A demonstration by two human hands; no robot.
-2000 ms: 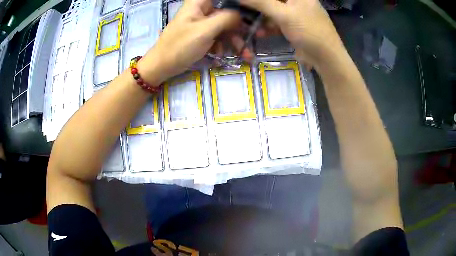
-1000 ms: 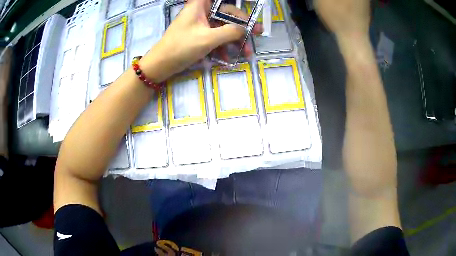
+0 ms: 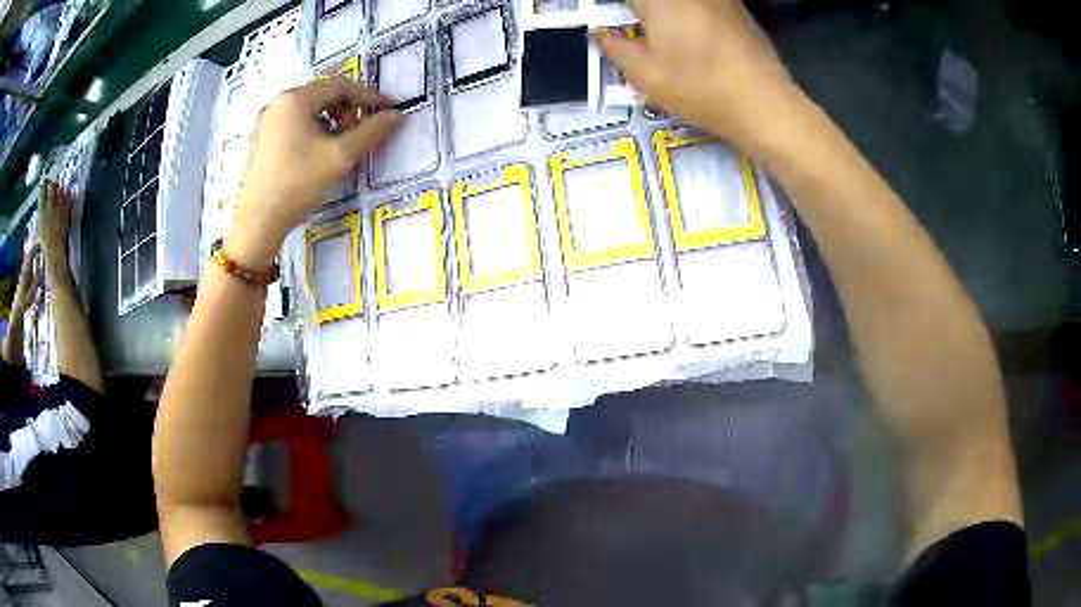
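My right hand [image 3: 688, 59] is at the top centre, its fingertips at the right edge of a black rectangular pad [image 3: 555, 66] with a white border. My left hand [image 3: 311, 145] is bent over the left side of the rows, fingertips beside a black-bordered housing [image 3: 401, 71]; whether it holds anything is not clear. Another black-bordered housing [image 3: 478, 45] lies to its right. Yellow-bordered housings [image 3: 602, 204] lie in a row nearer to me, with clear lower parts.
The white tray liner [image 3: 557, 401] under the housings is wrinkled at its near edge. A stack of black-grid adhesive sheets [image 3: 145, 196] and white window sheets [image 3: 237, 131] are at left. A translucent scrap [image 3: 955, 89] lies on the dark bench at right. Another person's arm [image 3: 69, 296] is at far left.
The black-framed piece held up in my left hand is no longer there. My left hand has moved left and down. My right hand has come back from the right with the black pad. The view has shifted.
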